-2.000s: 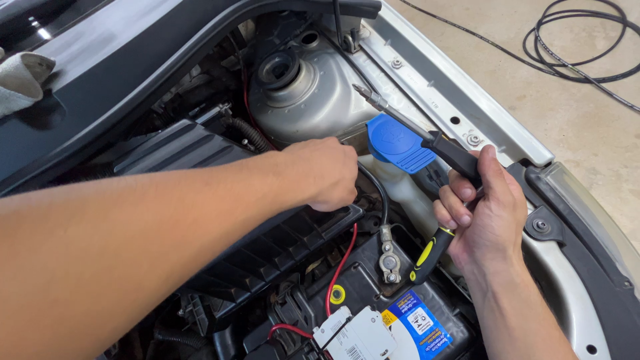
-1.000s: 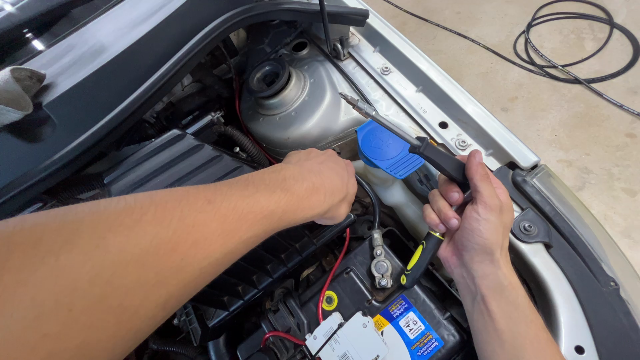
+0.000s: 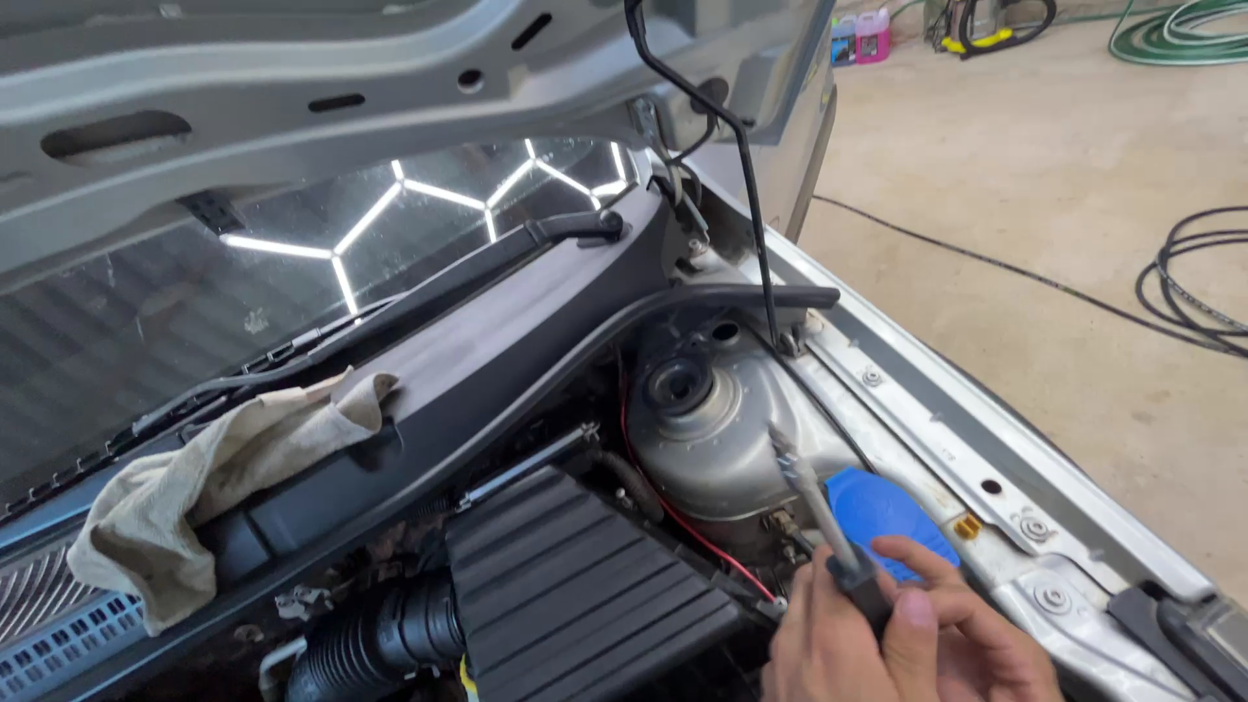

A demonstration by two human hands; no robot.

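Observation:
My left hand (image 3: 829, 639) is at the lower right in the head view, its thumb and fingers around the black handle of a slim metal-shafted hand tool (image 3: 824, 507). The tool's tip points up and left, over the silver strut tower (image 3: 712, 448). My right hand (image 3: 985, 629) is close against the left one, its fingers bent beside the handle; whether it also grips anything is hidden. Just behind the fingers lies a blue plastic cap (image 3: 887, 517). A red wire (image 3: 707, 546) runs between the strut tower and the black ribbed air filter housing (image 3: 585, 595).
A beige cloth (image 3: 234, 468) drapes over the black cowl (image 3: 487, 361). The raised hood (image 3: 341, 68) hangs above, with a black prop rod (image 3: 751, 185) standing by the fender edge (image 3: 936, 429). Black cable (image 3: 1160, 283), a green hose (image 3: 1180, 39) and bottles (image 3: 871, 37) are on the floor.
The view has swung up toward the windshield. My left hand has left its place beside the battery cable and come together with my right hand at the tool, which my right hand held before.

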